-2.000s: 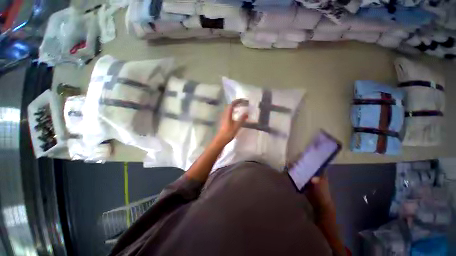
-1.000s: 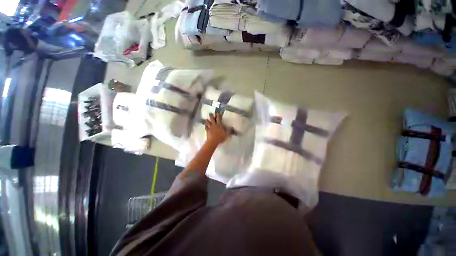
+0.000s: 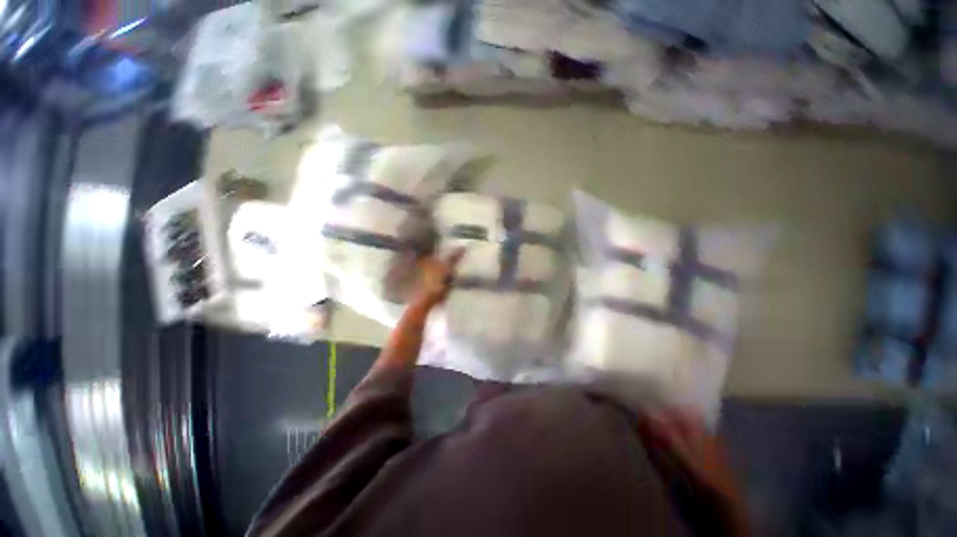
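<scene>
Three bagged cream bundles with dark crossing bands lie in a row on the beige worktable: the left one (image 3: 367, 226), the middle one (image 3: 504, 273) and the right one (image 3: 661, 283). Their milky plastic bags look puffy and blurred. My left hand (image 3: 436, 275) is at the left side of the middle bundle, near the gap to the left one; blur hides whether it grips the bag. My right hand (image 3: 680, 428) is low at the near edge of the right bundle, strongly blurred, its fingers unclear. No phone shows in it.
A white tray of small dark parts (image 3: 184, 252) and another whitish bagged item (image 3: 268, 262) are at the left. A clear plastic bag or box (image 3: 236, 73) is at the back left. Stacked bundles (image 3: 714, 89) line the back. A light-blue bundle (image 3: 913, 304) is far right.
The phone seen earlier in my right hand is out of sight. My left hand has moved from the right bundle to the middle one. My right hand has come back into view since the last frame.
</scene>
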